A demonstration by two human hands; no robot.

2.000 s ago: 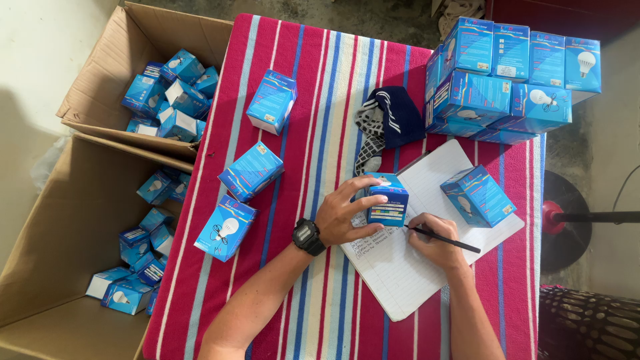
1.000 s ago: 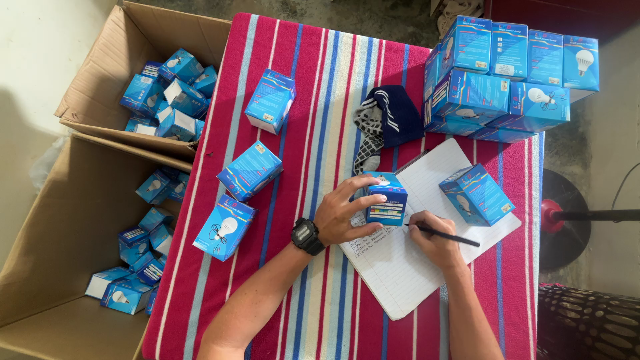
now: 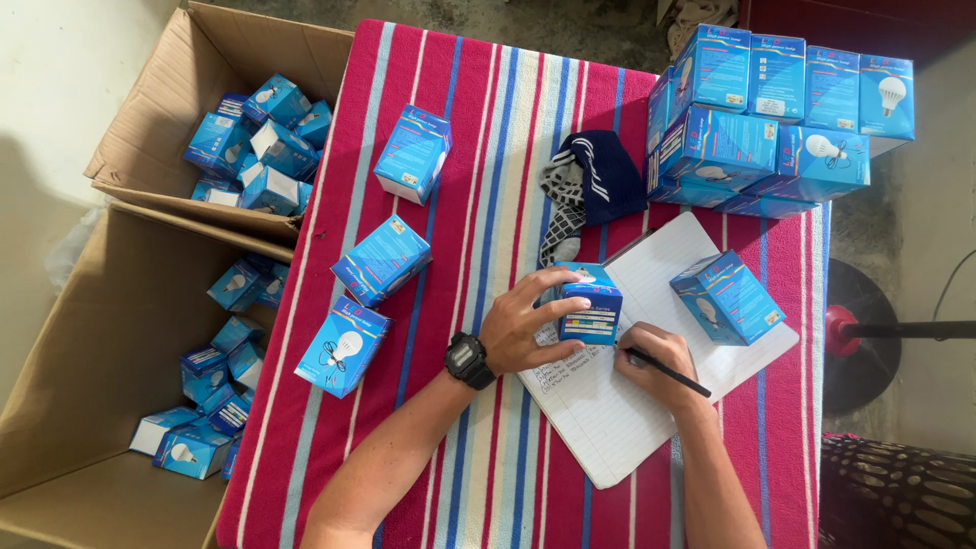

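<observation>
My left hand, with a black digital watch on the wrist, grips a blue LED bulb box that rests on an open lined notebook. In my right hand is a black pen, its tip on the page just below that box, beside handwritten lines. Another bulb box lies tilted on the notebook's right part. Left of my left hand, three boxes lie on the striped cloth: an upper one, a middle one and a lower one.
Stacked bulb boxes stand at the table's back right, beside a dark blue cap or cloth and a patterned grey fabric. Two cardboard cartons, upper and lower, hold many bulb boxes at the left. A round black base stands at right.
</observation>
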